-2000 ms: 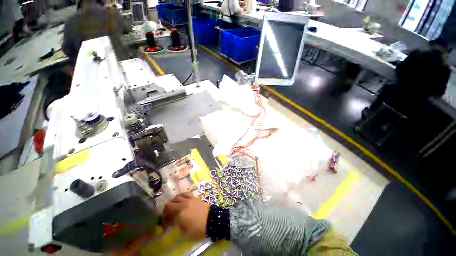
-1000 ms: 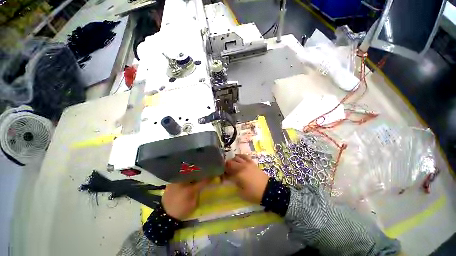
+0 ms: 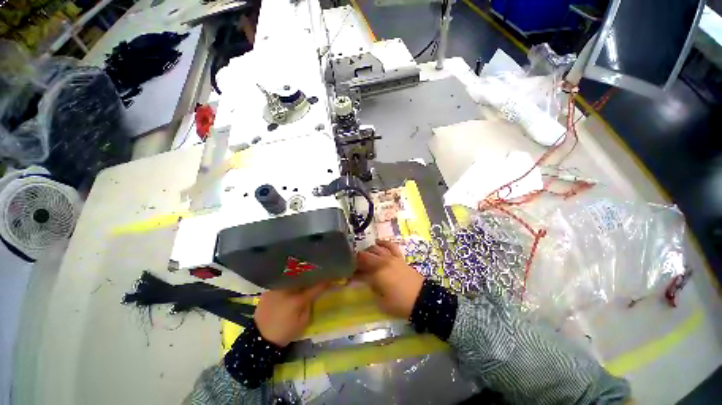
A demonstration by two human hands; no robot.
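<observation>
The white sewing machine point(image 3: 277, 166) stands in front of me, its dark grey front cover point(image 3: 286, 251) bearing a red logo. My left hand point(image 3: 285, 313) and my right hand point(image 3: 388, 278) meet below the head near the needle area. Their fingertips are partly hidden by the cover, and I cannot tell what they hold. A fanned pile of black straps point(image 3: 182, 295) lies left of the machine, its right end close to my left hand. A heap of silver metal rings point(image 3: 475, 257) lies right of the needle area, beside my right hand.
Yellow tape point(image 3: 356, 310) bands the bed under my hands. A clear plastic bag point(image 3: 617, 245) and red cord point(image 3: 542, 194) lie right of the rings, with white paper point(image 3: 495, 178) behind. A small fan point(image 3: 38, 213) stands at the left edge. A grey screen point(image 3: 645, 39) is at right rear.
Since two seconds ago the view has turned and shows the straps and my left hand clearly. Over the last second both hands have stayed almost in place below the head.
</observation>
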